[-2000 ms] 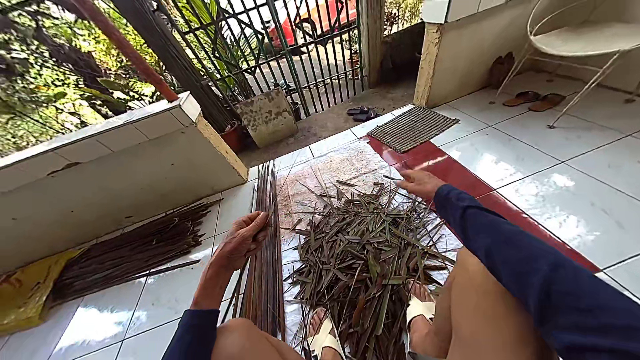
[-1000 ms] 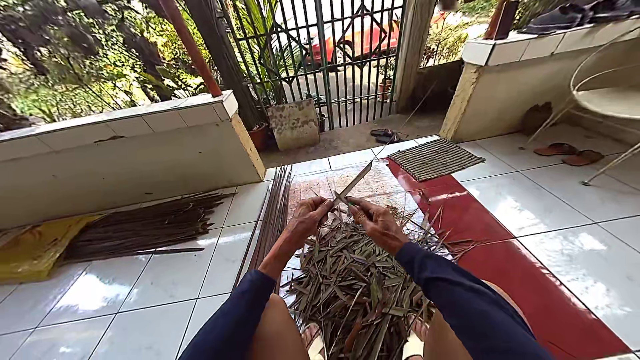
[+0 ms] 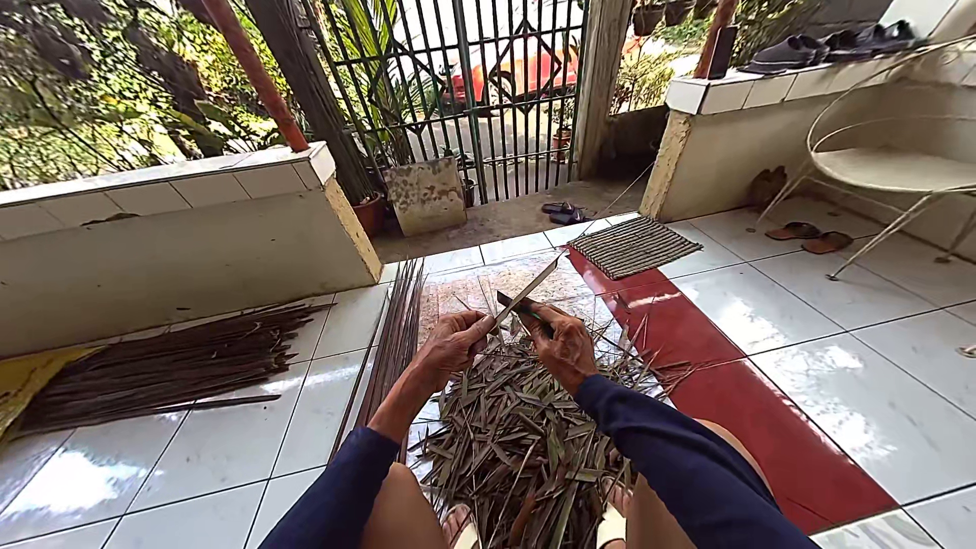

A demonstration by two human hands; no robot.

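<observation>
My left hand (image 3: 455, 343) pinches a long narrow leaf strip (image 3: 534, 284) that slants up to the right. Close on its right, my right hand (image 3: 563, 341) is closed around a small knife (image 3: 512, 302), whose dark blade meets the strip. Below both hands a heap of cut leaf pieces (image 3: 526, 435) lies between my feet. A bundle of long thin dark strips (image 3: 393, 335) lies left of the heap. Farther left, a larger bundle of dark leaf strips (image 3: 175, 366) rests partly on a yellow sack (image 3: 38, 377).
A red floor strip (image 3: 732, 404) and a woven doormat (image 3: 634, 246) lie to the right on the tiles. Low walls (image 3: 183, 267) flank the way to a metal gate (image 3: 473, 99). A wire chair (image 3: 892, 168) and slippers (image 3: 808, 236) stand at the right.
Two seconds ago my hands were apart, the left at the thin bundle; they came together over the heap with a leaf strip. The view has turned and lifted somewhat.
</observation>
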